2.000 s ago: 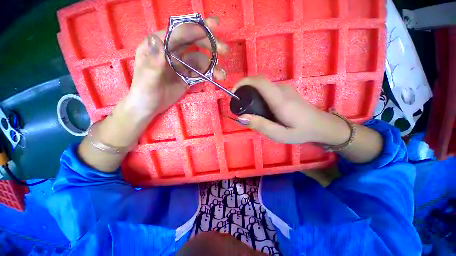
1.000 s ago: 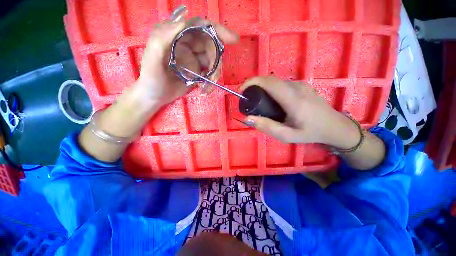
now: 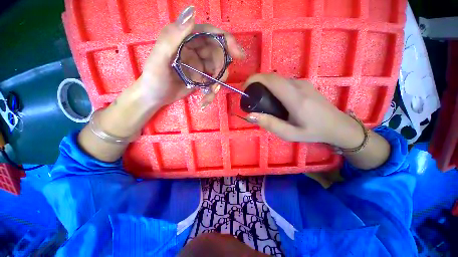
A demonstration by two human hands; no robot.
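My left hand [image 3: 163, 70] holds an open metal watch case [image 3: 224, 45] above the foam tray, fingers around and behind the ring, palm showing through the hole. My right hand [image 3: 306, 110] is closed around the black bulbous handle [image 3: 266, 100] of a thin tool. Its straight metal shaft [image 3: 218, 82] points up and left, with its end at the inner left edge of the ring. A thin dark sliver shows at my right thumb tip; I cannot tell what it is. The red-orange foam tray [image 3: 241, 140] with square pockets lies under both hands.
A pale tape roll [image 3: 64, 100] lies on the green bench at left. A white film sheet [image 3: 419, 75] and punched scraps [image 3: 402, 125] are at right. More red foam [image 3: 446, 120] stands at the far right edge. A grey metal piece [image 3: 439, 27] is at the upper right.
The watch case has turned in my left hand and moved slightly right and down. My right hand has shifted slightly right, with the shaft still in the ring. The tray appears shifted in view.
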